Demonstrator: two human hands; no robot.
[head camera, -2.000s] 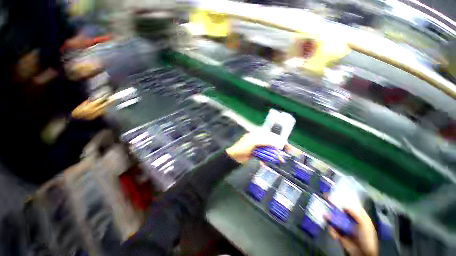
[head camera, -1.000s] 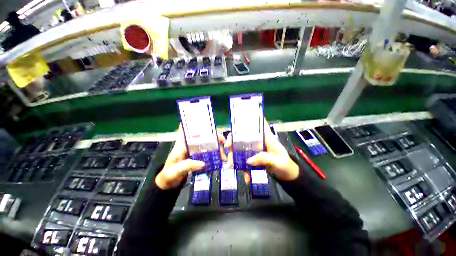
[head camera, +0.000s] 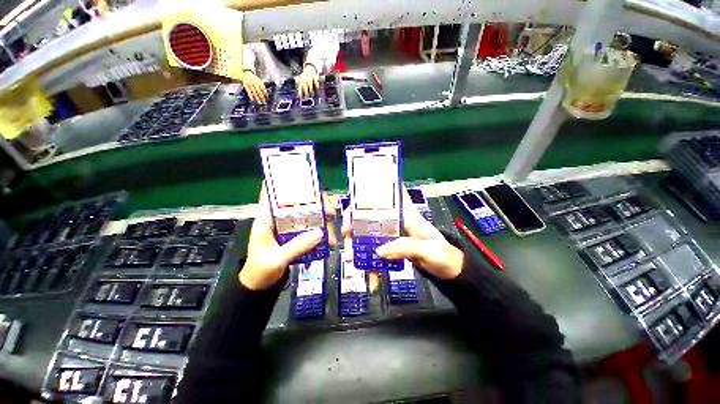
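Observation:
My left hand (head camera: 268, 251) holds a blue keypad phone (head camera: 292, 188) upright, its screen lit white, the thumb on its keys. My right hand (head camera: 430, 246) holds a second blue keypad phone (head camera: 374, 189) beside it, also lit, the thumb at the left of its keys. The two phones are apart. Below and behind them several blue phones (head camera: 353, 300) lie in a clear tray, partly hidden by my hands. Their lower keypads and pale screens show.
A keypad phone (head camera: 480, 213), a smartphone (head camera: 515, 209) and a red pen (head camera: 478, 245) lie right of the tray. Trays of dark phones lie left (head camera: 167, 296) and right (head camera: 612, 251). A slanted post (head camera: 545, 126) stands behind. Across the green strip (head camera: 442, 150) another person's hands touch a tray.
From a blurred view turned left, both hands came together with a phone each. Since one second ago the left thumb shifted slightly on the keys. Another person's hands appeared across the strip.

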